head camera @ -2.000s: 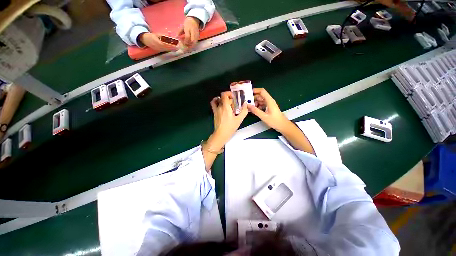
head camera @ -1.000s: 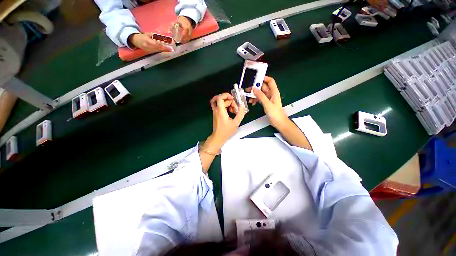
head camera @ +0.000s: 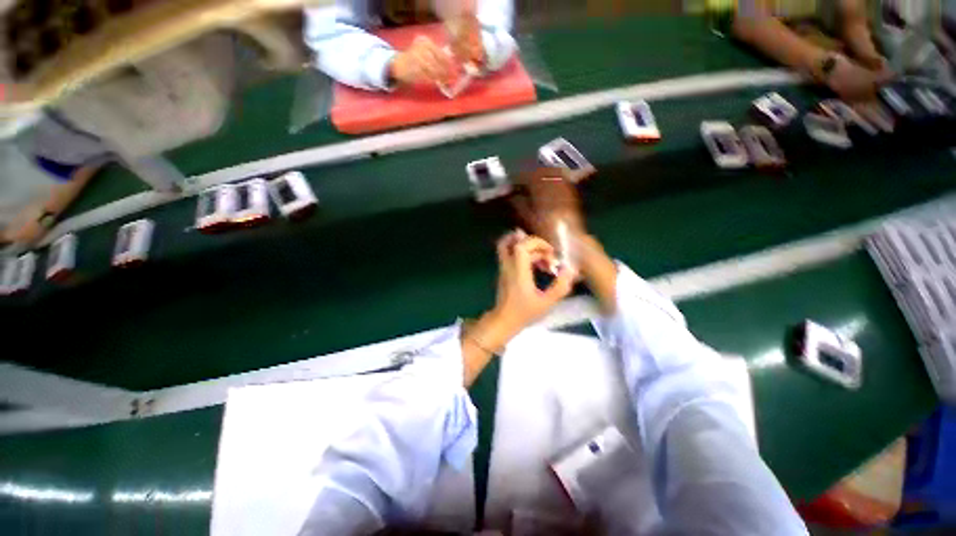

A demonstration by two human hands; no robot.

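Observation:
My left hand is over the belt's near edge, its fingers pinched on a small pale, shiny piece, likely the product or clear insert. My right hand is strongly blurred just beyond it, over the dark green belt; its fingers and any hold cannot be made out. A white window box lies on the belt left of my right hand. Another white window box lies just beyond that hand. A white box lies on the white sheet between my forearms, partly covered by my right sleeve.
More white boxes lie along the belt on both sides. The pale rail runs between belt and bench. One box and stacked cartons are at the right. A person's hands work over a red mat opposite; another person's arms are upper right.
The box from my right hand now appears to lie on the belt, and that hand has separated from it. My left hand still pinches the small piece. The view has shifted.

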